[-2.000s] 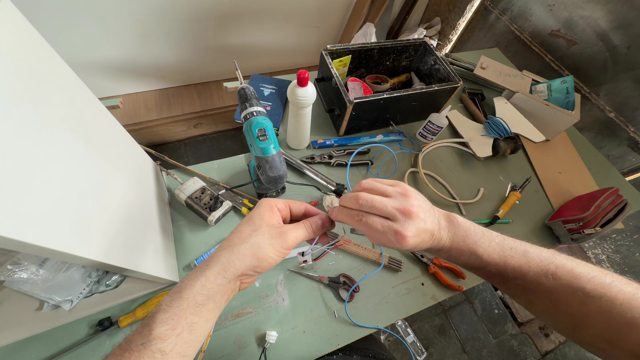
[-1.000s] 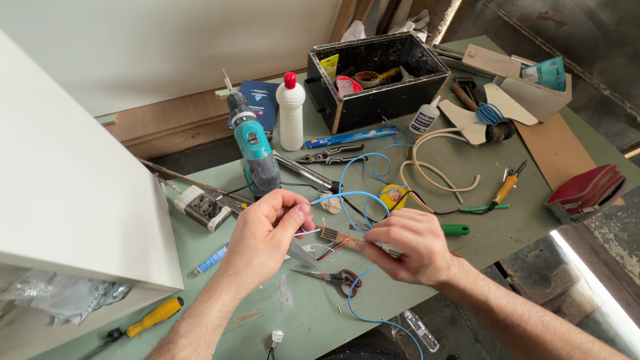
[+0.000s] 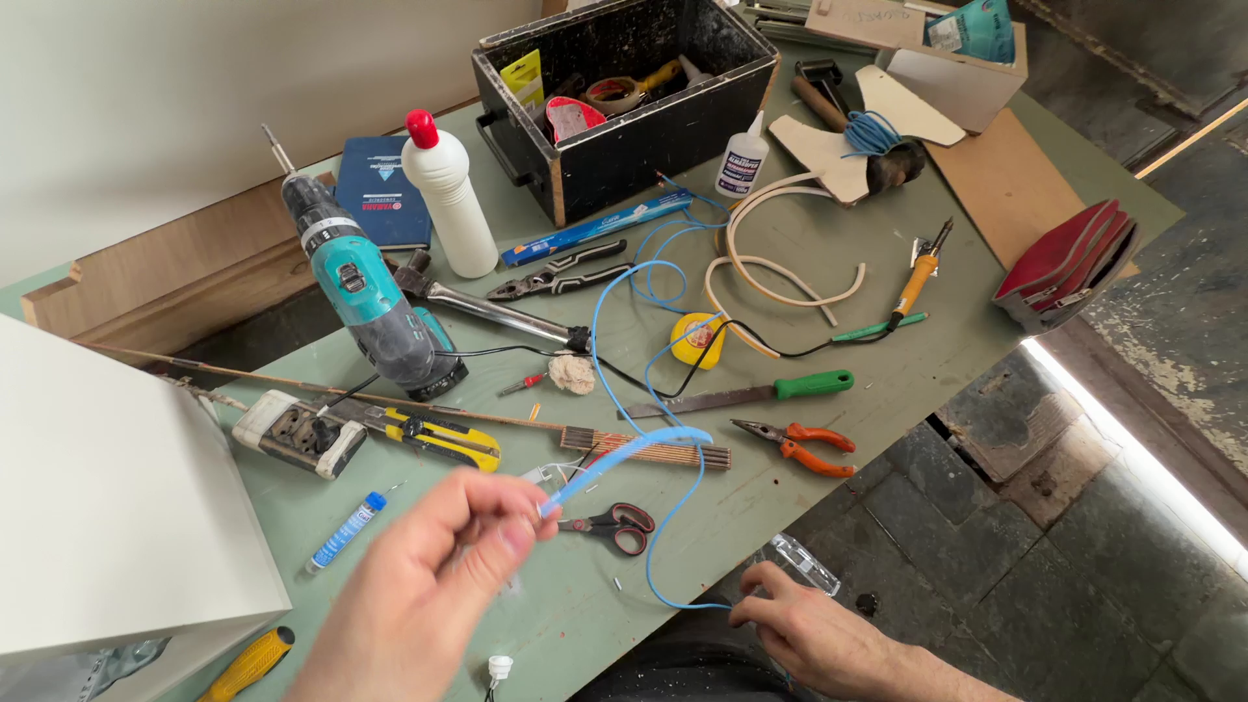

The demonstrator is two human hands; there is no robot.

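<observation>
Between the thumb and fingers of my left hand (image 3: 444,570) is the end of a blue insulated wire (image 3: 634,450), raised above the green worktop. The wire loops over the bench and runs down past its front edge toward my right hand (image 3: 804,619). That hand hangs low beyond the edge with curled fingers; whether it grips the wire cannot be told. Scissors (image 3: 619,528) with black and red handles lie just right of my left fingertips. Behind them are a folded wooden rule (image 3: 648,448) and orange-handled long-nose pliers (image 3: 795,447).
A cordless drill (image 3: 361,283) stands by a white bottle (image 3: 453,205) and a black toolbox (image 3: 643,136). A utility knife (image 3: 444,439), a green-handled blade (image 3: 751,392), a tape measure (image 3: 698,341) and a soldering iron (image 3: 916,278) lie about. A white panel (image 3: 117,507) borders the left.
My hands were close together over the bench and are now apart. My right hand has moved down past the front edge. My left hand still has the blue wire.
</observation>
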